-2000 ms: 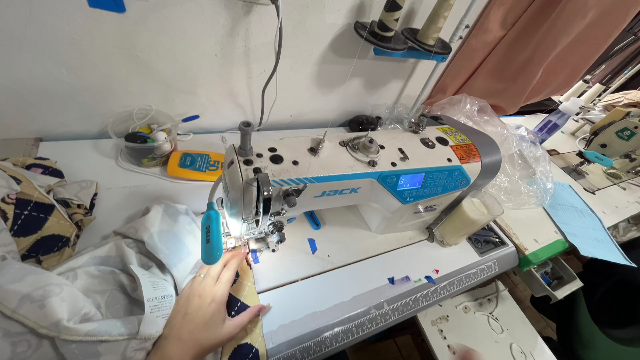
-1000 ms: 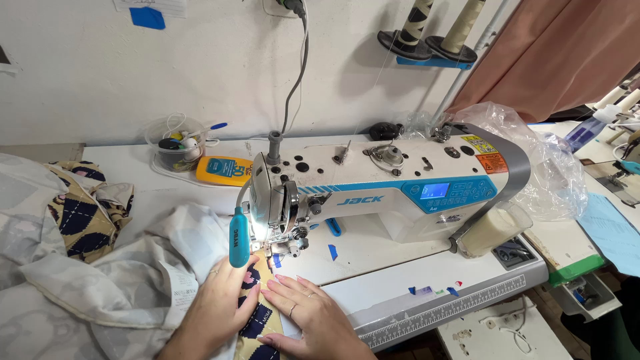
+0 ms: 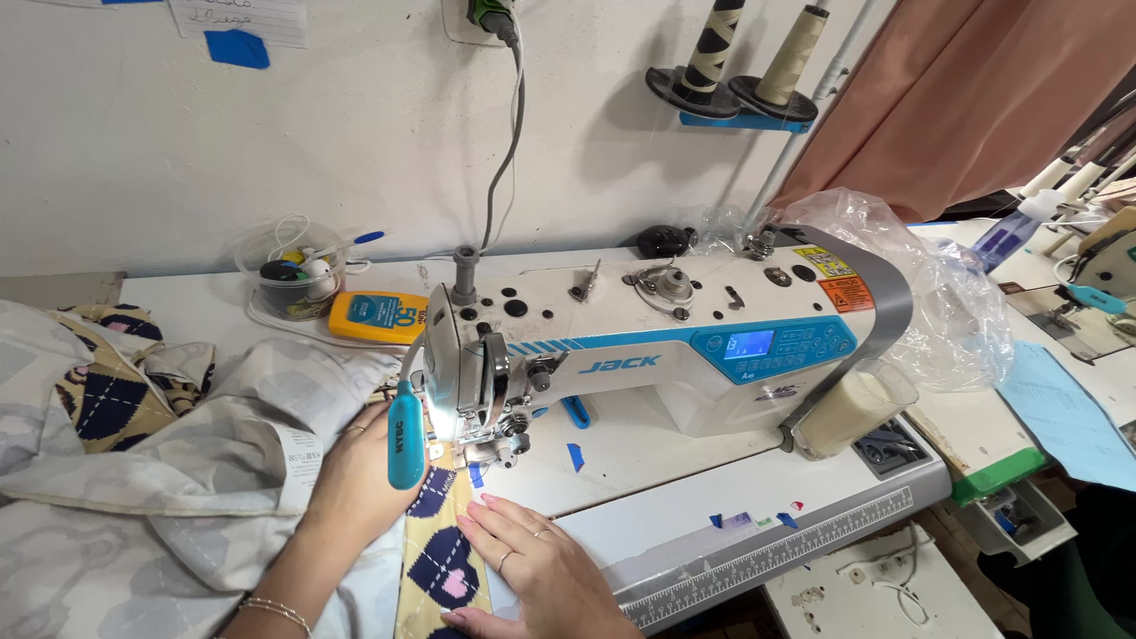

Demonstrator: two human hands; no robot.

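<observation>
A Jack sewing machine (image 3: 621,355) stands on the white table, its needle area lit. Beneath its presser foot runs a yellow patterned fabric strip (image 3: 444,568) with dark blue shapes. My left hand (image 3: 359,479) lies on the fabric at the left of the needle, partly behind the blue clip-on lamp (image 3: 406,439). My right hand (image 3: 532,559) rests flat on the strip's right edge in front of the foot, fingers spread. Pale grey-white fabric (image 3: 204,444) with a sewn-in label is heaped at the left. The needle tip cannot be made out.
Behind the machine head are a yellow bottle (image 3: 377,317) and a clear tub of small items (image 3: 297,280). A glass of pale liquid (image 3: 852,413) stands by the machine's right end, near a plastic bag (image 3: 941,302). Thread cones (image 3: 792,58) stand above. A ruler strip (image 3: 772,559) lines the table's front edge.
My right hand, out of the work area two seconds ago, came onto the strip and is now slightly apart from my left. My left hand has moved up beside the machine head.
</observation>
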